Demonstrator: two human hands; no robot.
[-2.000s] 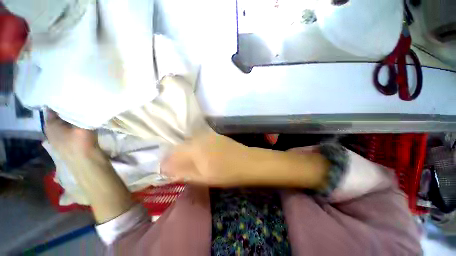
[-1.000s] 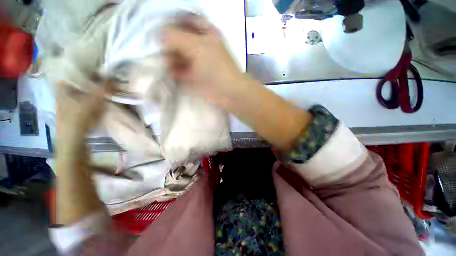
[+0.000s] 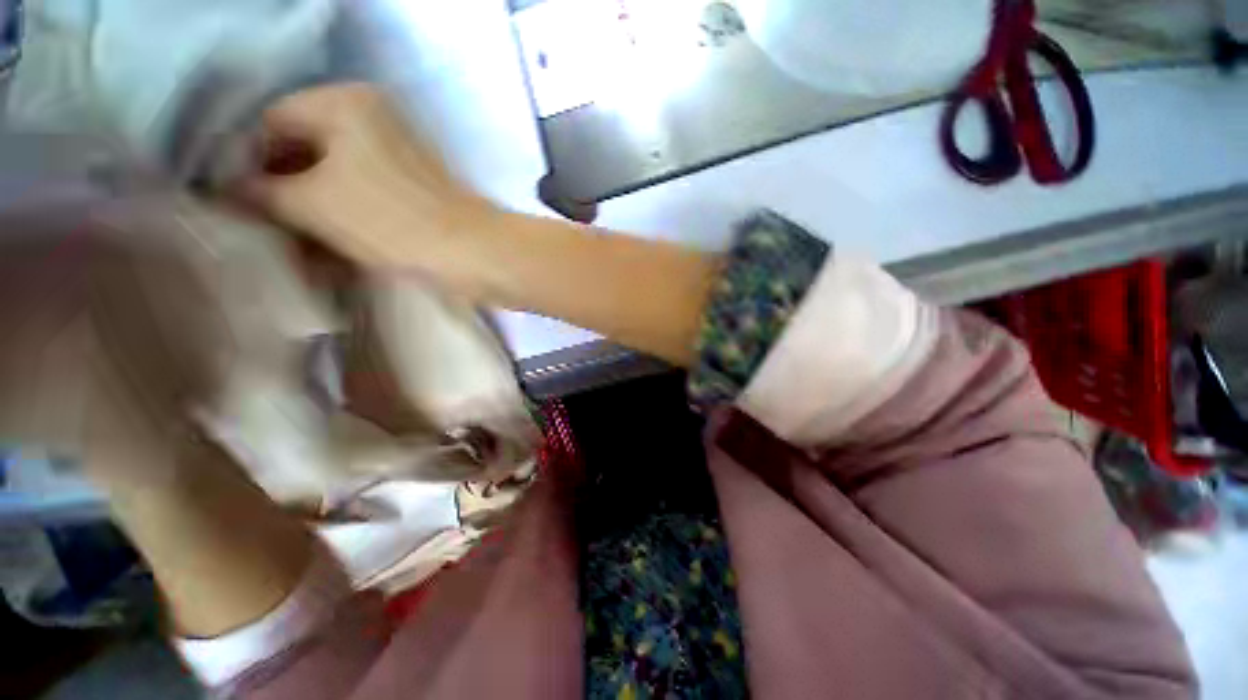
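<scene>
A large cream and beige cloth piece (image 3: pixel 424 349) lies bunched over the left end of the white table and hangs past its front edge. My right hand (image 3: pixel 335 171) is on the upper part of the cloth, fingers curled and pinching it. My left forearm shows at the lower left; my left hand is covered by the blurred cloth, so its fingers cannot be seen. More cream cloth (image 3: pixel 397 527) hangs below, beside my lap.
Red-handled scissors (image 3: pixel 1020 116) lie on the table at the upper right, beside a round white piece (image 3: pixel 876 34). The shiny metal machine bed (image 3: pixel 684 130) is at the top centre. A red basket (image 3: pixel 1095 349) stands under the table at right.
My right hand has moved left with the cloth, and the cloth is raised over my left hand. The table and scissors appear shifted and tilted as the view turned.
</scene>
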